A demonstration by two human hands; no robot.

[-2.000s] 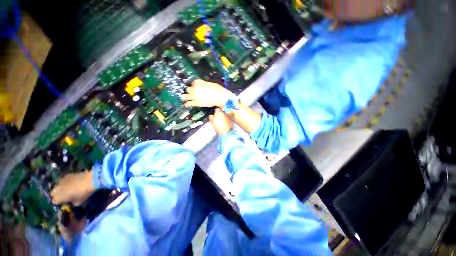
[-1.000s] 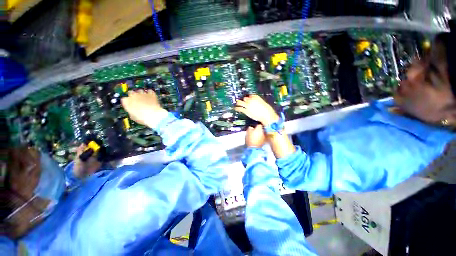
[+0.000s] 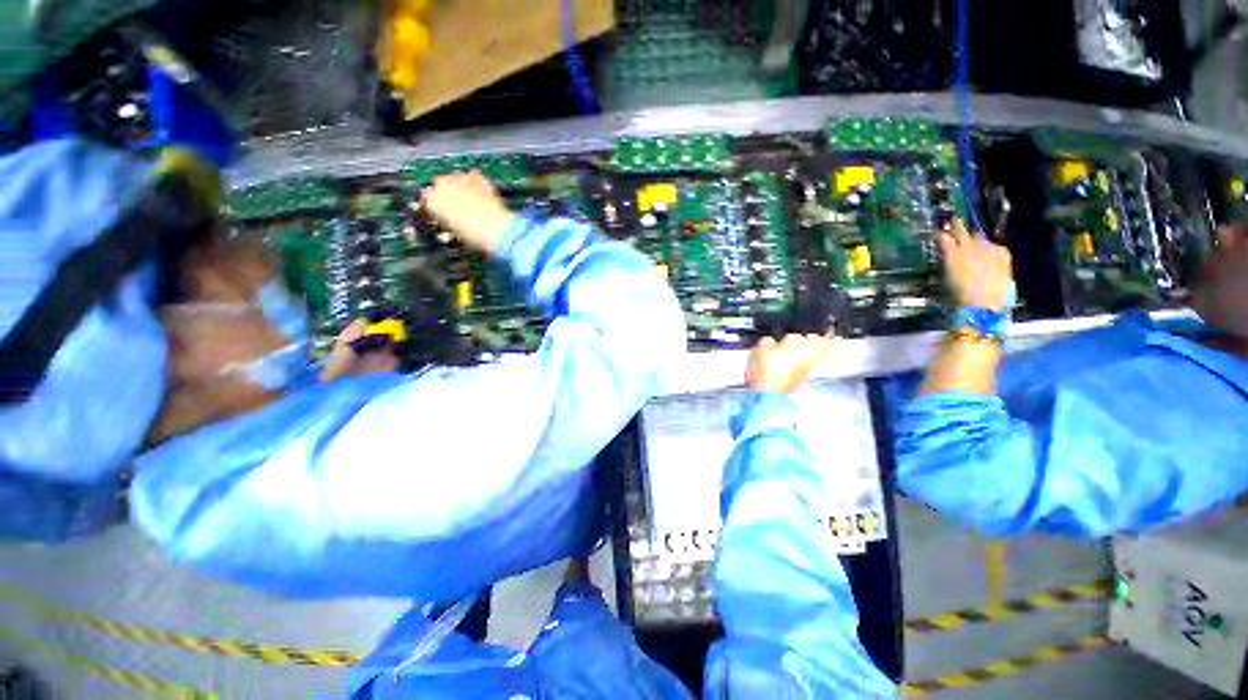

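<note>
My right hand (image 3: 787, 362) rests at the near metal rail (image 3: 869, 353), in front of the circuit boards; its sleeve comes up from the bottom edge. Its fingers are small and blurred, and I cannot tell whether they hold anything. My left hand is not in view. The nearest green circuit board (image 3: 712, 246), with yellow blocks and small silvery parts, lies in a dark carrier behind the rail. A narrow green strip (image 3: 671, 153) runs along the carrier's far edge.
A person at left has one hand (image 3: 472, 212) over a board and another by a yellow part (image 3: 386, 331). A person at right has a strapped hand (image 3: 979, 267) over another board. A cardboard piece (image 3: 513, 55) and blue cords are behind the line.
The view has turned and levelled. The right person's hand has moved from beside mine to a board farther right. My right hand is still at the rail.
</note>
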